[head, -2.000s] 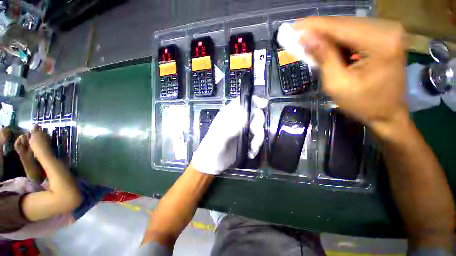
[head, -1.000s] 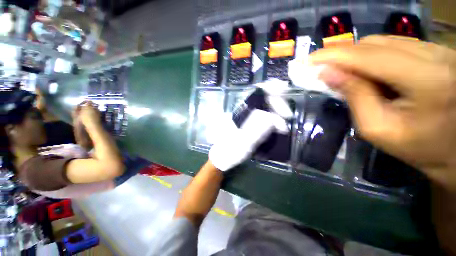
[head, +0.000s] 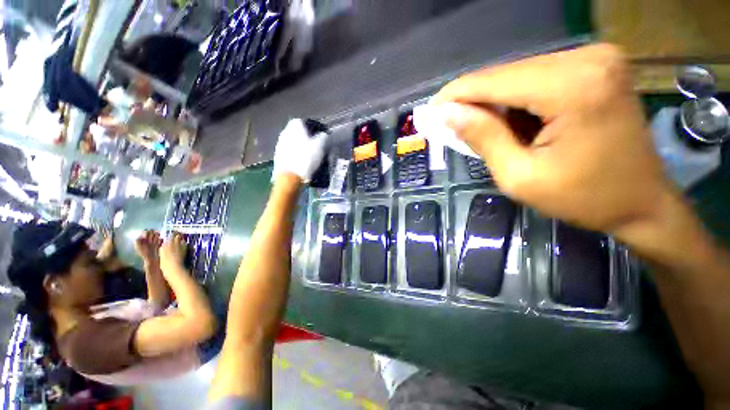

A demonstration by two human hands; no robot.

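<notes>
My left hand [head: 301, 152], in a white glove, is closed around a dark phone [head: 318, 164] at the far left corner of the clear tray [head: 448, 298]. My bare right hand [head: 552, 144] pinches a white wipe [head: 439, 126] above the tray's far row. In that row, two face-up phones with orange bands show, one at the left [head: 367, 156] and one beside it [head: 412, 160]. Another is mostly hidden by my right hand. A paper slip [head: 338, 175] lies in the far left pocket. The near row holds several glossy black phones [head: 423, 244], face down.
A person [head: 120, 320] in a dark cap sits at the left, hands at another phone tray [head: 196, 212]. A dark pile [head: 240, 52] lies beyond the grey strip [head: 376, 60]. A dispenser bottle [head: 687, 148] stands at the right, near brown cardboard [head: 664, 28].
My left hand has moved from the near row to the far left corner and now holds a phone there. The leftmost near pockets now show face-down phones. The view has shifted.
</notes>
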